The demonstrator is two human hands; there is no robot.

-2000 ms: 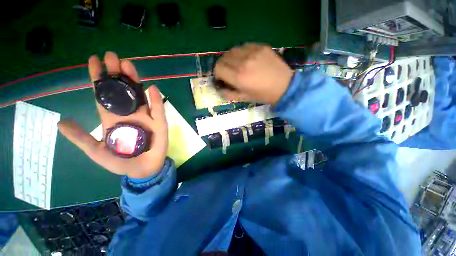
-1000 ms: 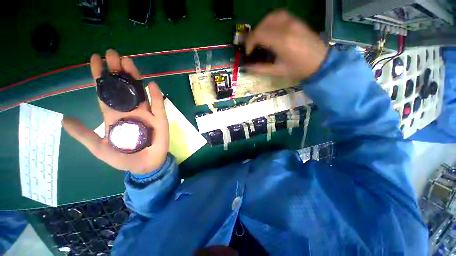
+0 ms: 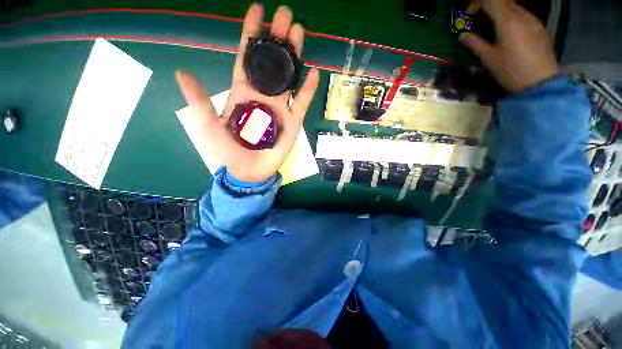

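My left hand (image 3: 252, 129) is palm up and holds two smartwatch heads. One is dark (image 3: 271, 66), across the fingers; the other (image 3: 254, 125), on the palm, is lit white and pink. My right hand (image 3: 515, 48) is at the upper right; its fingers are at the right edge of a watch head with a yellow lit dial (image 3: 461, 22). Whether they grip it is unclear. A cream test fixture (image 3: 430, 112) bears a watch head with a yellow dial (image 3: 372, 97) beside a red strip (image 3: 397, 88). A blurred dark object (image 3: 455, 83) is at its right part.
A white strip (image 3: 402, 148) with taped black pieces lies below the fixture. A printed sheet (image 3: 102, 112) and pale note paper (image 3: 300, 163) lie on the green mat. A blister tray of watches (image 3: 126, 235) is at lower left, a foam tray (image 3: 605, 204) at right.
The view has shifted, so the bench things appear further right. My right hand has moved from above the fixture to the dark green surface. My left hand still holds both watch heads.
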